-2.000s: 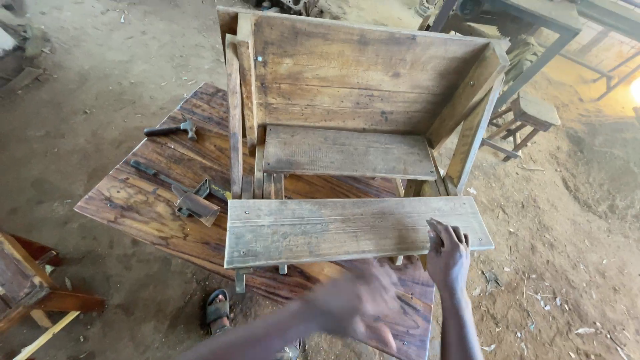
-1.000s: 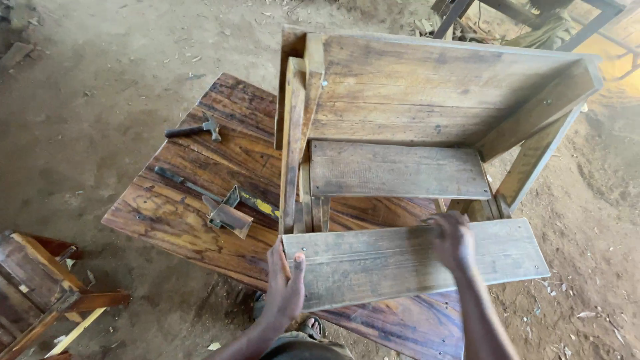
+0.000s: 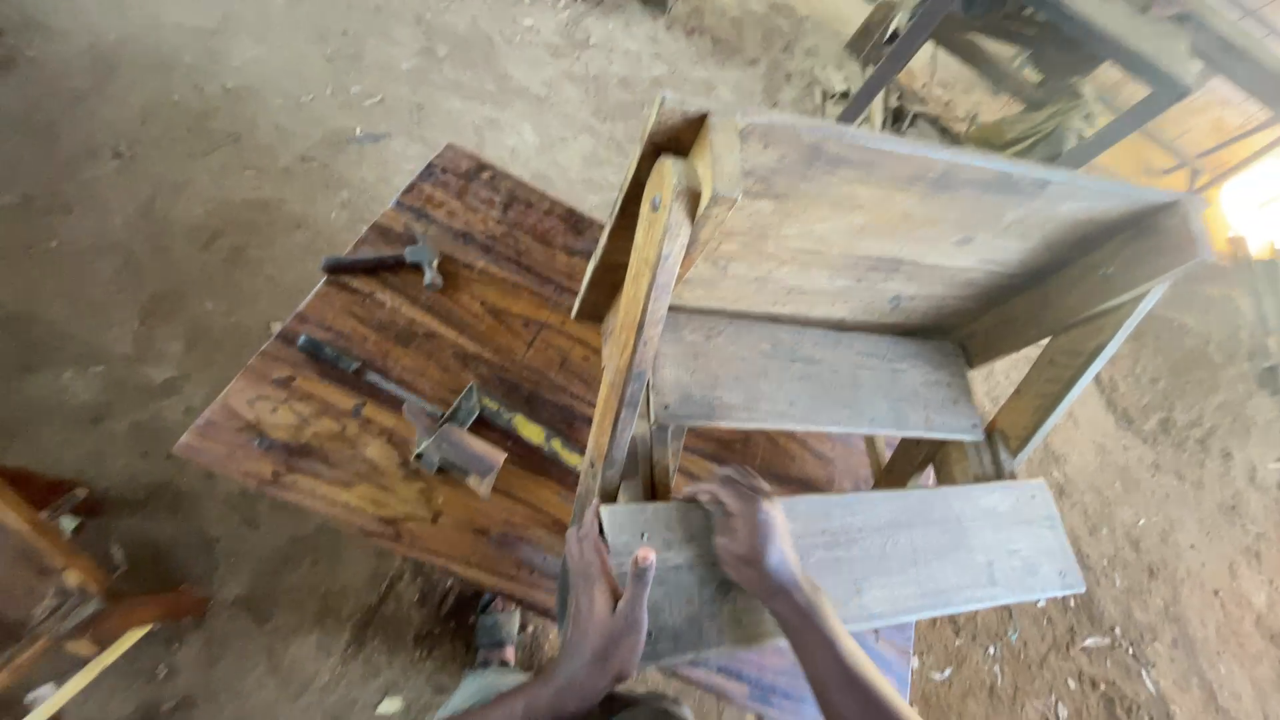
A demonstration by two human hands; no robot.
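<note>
A small wooden bench-and-desk unit rests on a varnished wooden tabletop (image 3: 370,450), its plank seat (image 3: 920,550) nearest me. My left hand (image 3: 605,600) is against the left end of this plank, thumb up over its top face and fingers along the side. On the plank's back edge near the left end lies my right hand (image 3: 745,525), fingers curled over it. Behind stand a middle board (image 3: 815,375), a wide sloped board (image 3: 900,230) and a slanted side leg (image 3: 640,320). Left on the tabletop lie a claw hammer (image 3: 385,262) and, lower, a long dark-handled tool (image 3: 370,375) beside a metal-and-wood piece (image 3: 460,450).
A yellow-marked bar (image 3: 530,430) lies near the unit's left leg. Part of a wooden frame (image 3: 60,570) stands at the lower left. Metal-legged tables (image 3: 900,60) are at the upper right. My sandalled foot (image 3: 497,630) shows below the tabletop.
My left hand, blurred and off the plank two seconds ago, came to its left end and remains there. My right hand has moved left along the plank from near its right end.
</note>
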